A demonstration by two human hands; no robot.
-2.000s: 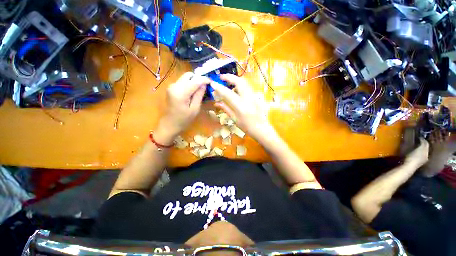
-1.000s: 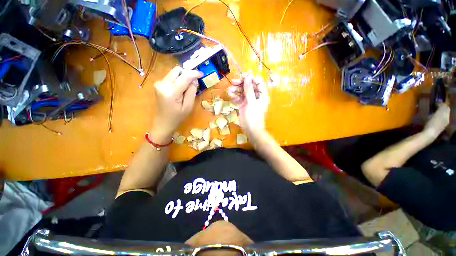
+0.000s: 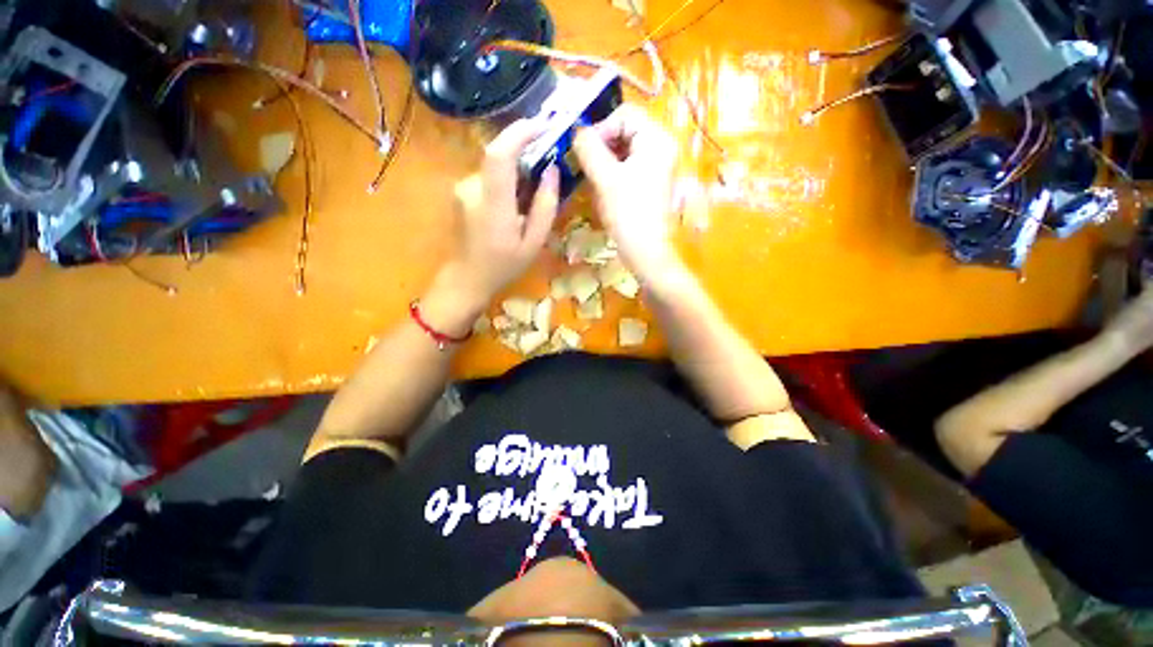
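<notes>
A small black housing with a white edge [image 3: 575, 106] is held tilted between my hands above the table. My left hand [image 3: 501, 215] grips its near left side. My right hand [image 3: 627, 164] has its fingertips at the housing's right side and opening. A little blue shows inside, mostly hidden by my fingers. A black round unit [image 3: 483, 61] lies just beyond, with pale lead wires [image 3: 569, 53] running from its centre towards the housing. What my right fingertips pinch, if anything, is hidden.
Cream backing scraps [image 3: 588, 284] lie loosely near me on the orange tabletop [image 3: 379, 284]. Part-built units [image 3: 158, 209] are heaped left and more [image 3: 967, 196] right. A blue battery pack [image 3: 360, 20] lies at the far edge. Another person's arm [image 3: 1043, 386] is at the right.
My right hand has moved from beside the housing onto it. The housing is now tilted more steeply, and the tan patch and battery seen in it a second ago are mostly covered.
</notes>
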